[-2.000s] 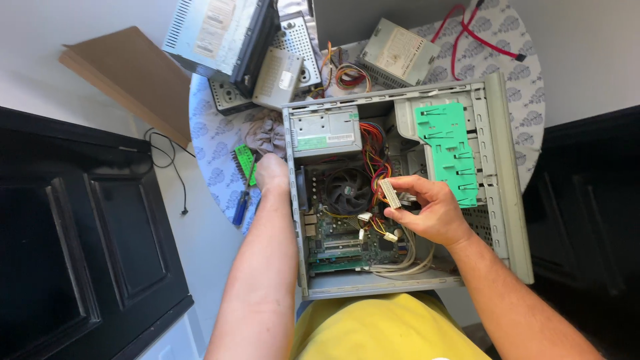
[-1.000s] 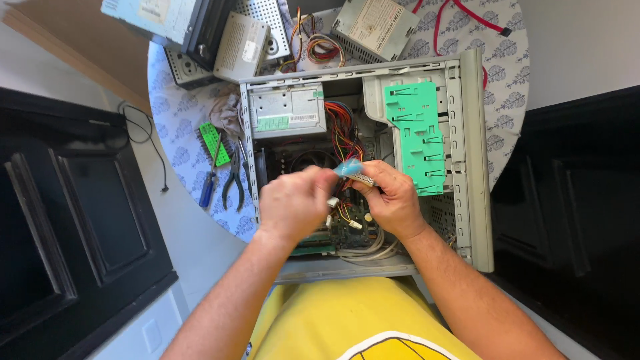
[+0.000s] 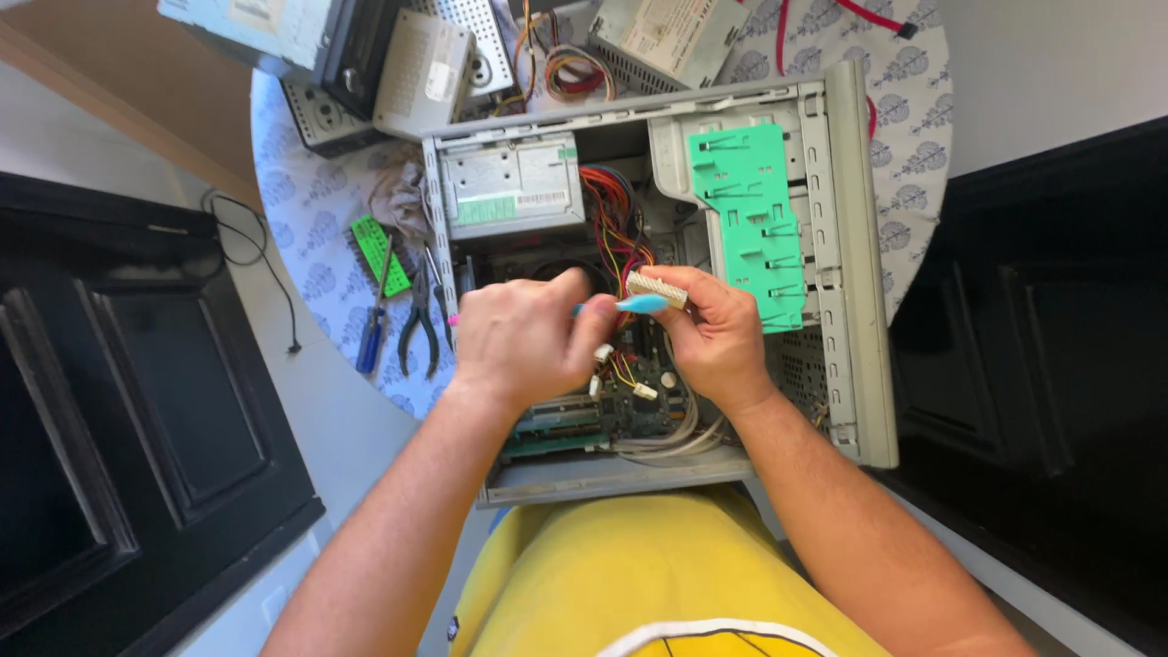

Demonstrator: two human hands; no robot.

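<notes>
My left hand point(image 3: 525, 338) is closed on a slim tool with a light-blue end point(image 3: 643, 304), perhaps a toothbrush; the hand is slightly blurred and hides most of its handle. The blue end is against or just in front of a white multi-pin power connector point(image 3: 657, 290). My right hand point(image 3: 716, 338) pinches this connector between thumb and fingers. Its bundle of coloured wires point(image 3: 613, 205) runs up to the power supply point(image 3: 511, 187) in the open computer case point(image 3: 862, 274). Below the hands, small white plugs point(image 3: 644, 391) hang over the motherboard point(image 3: 652, 365).
Left of the case on the round table lie pliers point(image 3: 420, 324), a blue-handled screwdriver point(image 3: 371, 338), a green plastic piece point(image 3: 381, 255) and a crumpled cloth point(image 3: 400, 196). Behind stand drives point(image 3: 424, 78) and another power supply point(image 3: 671, 36). A green plastic bracket point(image 3: 753, 224) sits inside the case.
My left hand has come from the left side of the case to the connector, now with the blue-ended tool in it. My right hand has kept hold of the connector.
</notes>
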